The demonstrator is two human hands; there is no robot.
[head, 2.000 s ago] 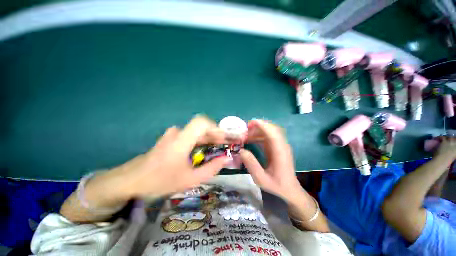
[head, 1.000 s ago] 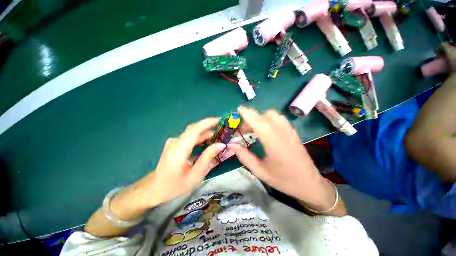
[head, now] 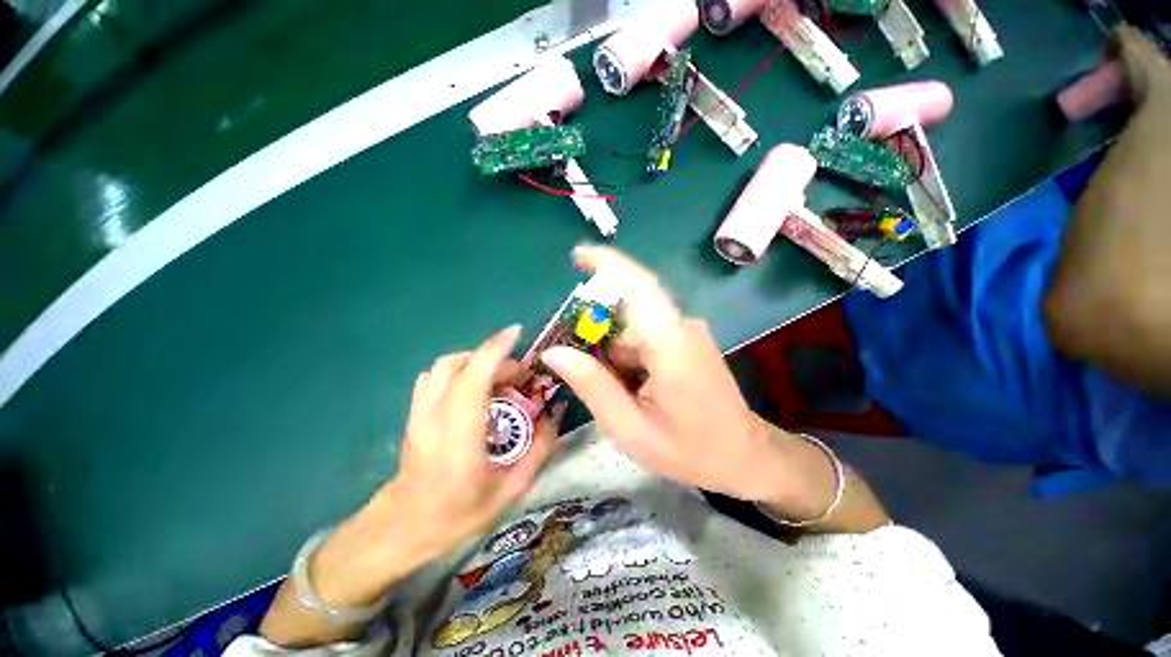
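Note:
My left hand (head: 456,417) is closed around the pink barrel of a half-built hair dryer (head: 510,430), whose round grille end faces up toward me. The narrow pale handle shell (head: 550,317) points up and to the right from the barrel. My right hand (head: 655,372) holds the circuit board at the handle, with fingers above it and the thumb below. The board's yellow block with a blue part (head: 592,324) shows between my fingers and thumb. Dark and reddish leads show near the thumb. Most of the board and barrel is hidden by my hands.
Several half-built pink dryers (head: 767,205) lie on the green bench top (head: 257,385) at the upper right, boards and wires hanging out. A white rail (head: 257,180) curves along the far side. At the right are another person's arm (head: 1117,257) and blue clothing (head: 950,334).
The dryer in my hands has turned, so the round grille end now shows at my left hand and the handle points away. The other dryers appear shifted left as the view moved.

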